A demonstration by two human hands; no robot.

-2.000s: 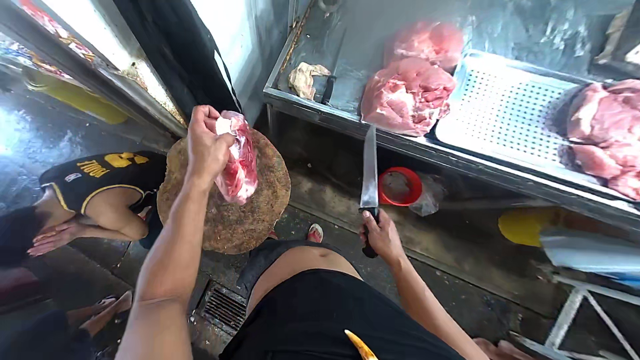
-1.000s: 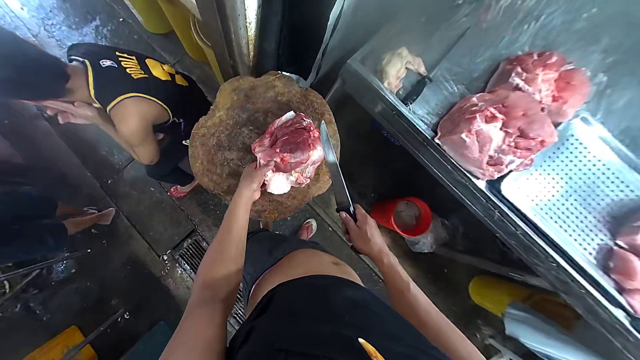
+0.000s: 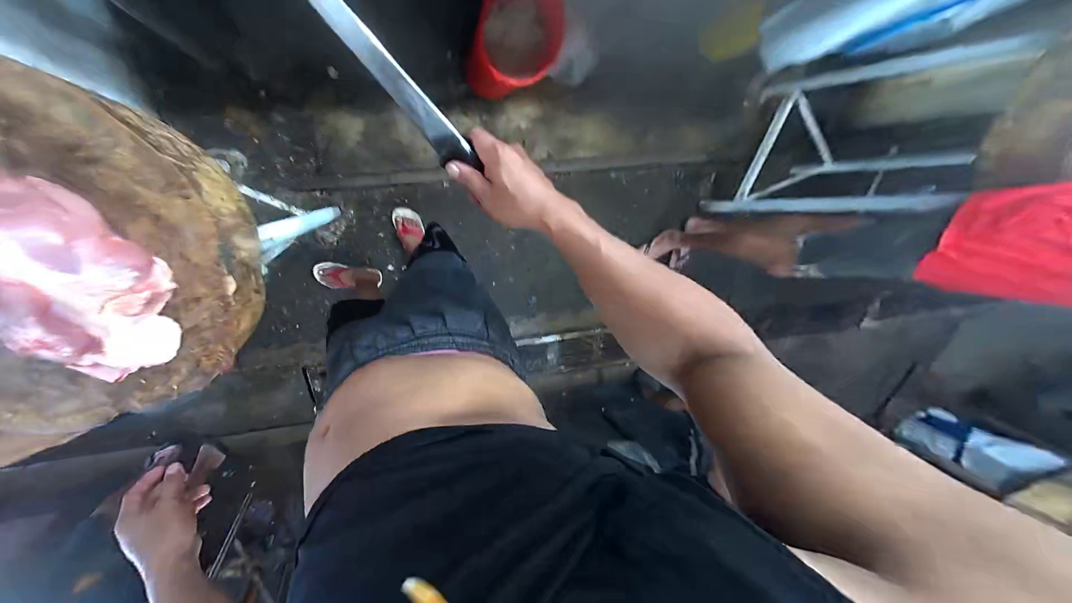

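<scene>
My right hand (image 3: pixel 511 180) grips the black handle of a long-bladed knife (image 3: pixel 394 79), whose blade points up and left, away from my body. A pale pink piece of raw meat (image 3: pixel 79 285) lies on the round wooden chopping block (image 3: pixel 222 276), cut off by the left edge of the view. Below the block, at the lower left, my left hand (image 3: pixel 159 515) hangs over the floor with its fingers loosely bent, touching neither meat nor block. No object shows in it.
A red bucket (image 3: pixel 515 50) stands beyond the knife hand. To the right are a metal frame (image 3: pixel 837 201) and a person in a red garment (image 3: pixel 1005 243), with a leg stretched toward me. My feet in sandals stand on the dark, wet floor (image 3: pixel 586 193) beside the block.
My left hand has let go of the meat, which stays on the block, and has moved off it. The knife is no longer over the block's edge. The view has swung strongly to the right.
</scene>
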